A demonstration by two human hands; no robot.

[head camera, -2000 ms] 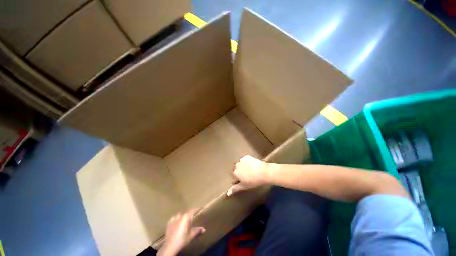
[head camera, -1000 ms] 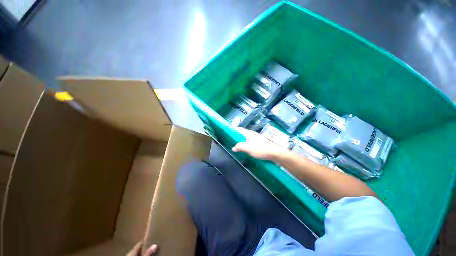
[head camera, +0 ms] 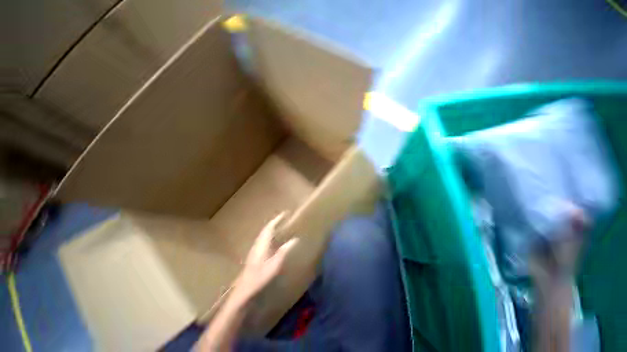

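Observation:
A large open brown carton (head camera: 254, 199) stands in front of my lap, its bottom bare where visible. My left hand (head camera: 265, 258) is over its near edge, fingers apart and empty. At the right, my right hand (head camera: 560, 237), strongly blurred, holds a grey polybagged garment pack (head camera: 550, 161) raised over the green bin (head camera: 447, 206). The blur hides the exact grip and any lettering on the pack. Other packs show only in part below, at the bin's near side.
A carton flap (head camera: 124, 282) is folded out at the left. Closed brown cartons (head camera: 137, 41) stand behind at the upper left. The blue-grey floor has yellow lane marks. My knee (head camera: 364, 268) is between the carton and the bin.
The view has swung back left towards the carton. My right hand, empty at the bin one second ago, now holds a raised pack. My left hand shows more fully over the carton's near edge.

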